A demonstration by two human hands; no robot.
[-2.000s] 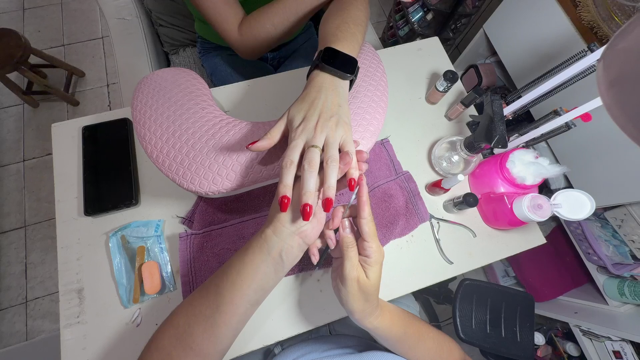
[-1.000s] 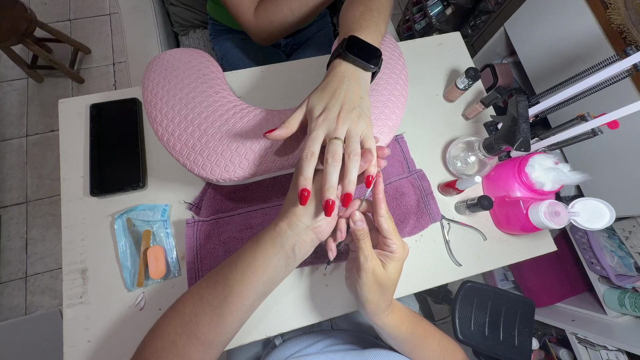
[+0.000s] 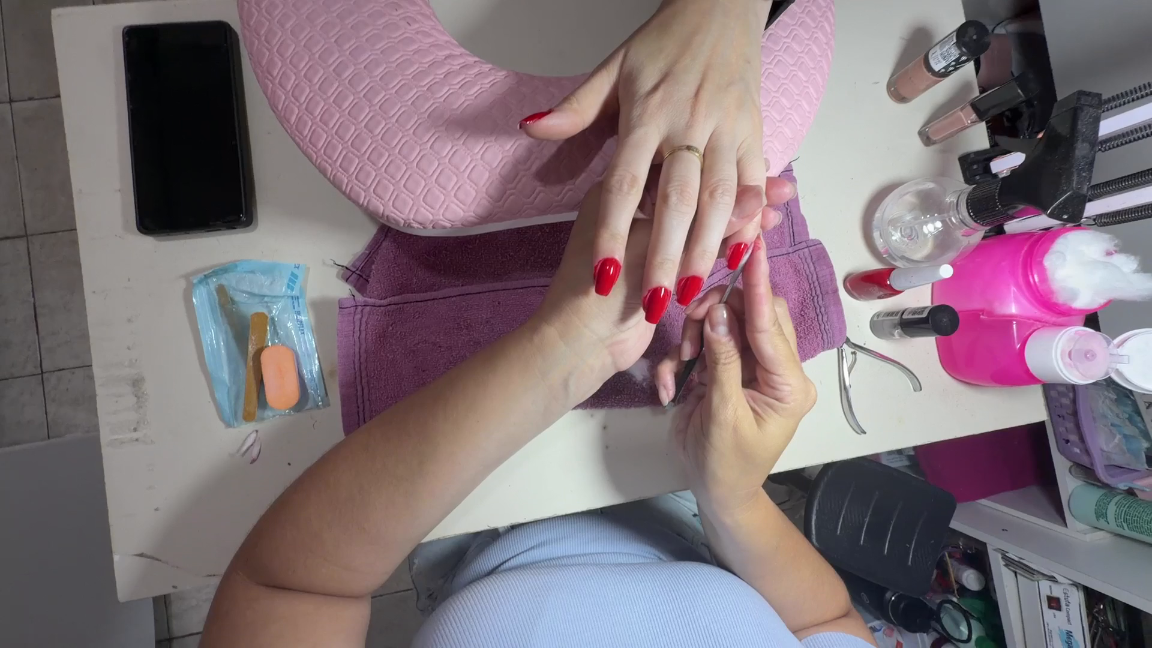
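My left hand [image 3: 598, 288] is under another person's hand [image 3: 693, 117], its fingers partly hidden beneath the palm and fingers it supports. That hand wears a gold ring [image 3: 684, 153] and has glossy red nails. In my right hand [image 3: 742, 378] is a thin metal nail tool [image 3: 711, 333], its tip at the red nail nearest that hand; the exact tip shape is too small to tell. Below the hands lies a purple towel [image 3: 450, 333], against a pink textured armrest cushion [image 3: 432, 135]. Metal cuticle nippers [image 3: 850, 387] rest just right of the towel, near the table's front edge.
At left on the white table [image 3: 162, 486] lie a black smartphone [image 3: 187, 126] and a blue packet [image 3: 220, 337] with a wooden stick and an orange block. Nail polish bottles [image 3: 931, 63], a clear glass bottle [image 3: 922, 220] and a pink container with cotton [image 3: 981, 306] crowd the right side.
The view is now closer to the hands. My right hand still holds the tool at the same red nail, and my left hand is still under the other person's hand.
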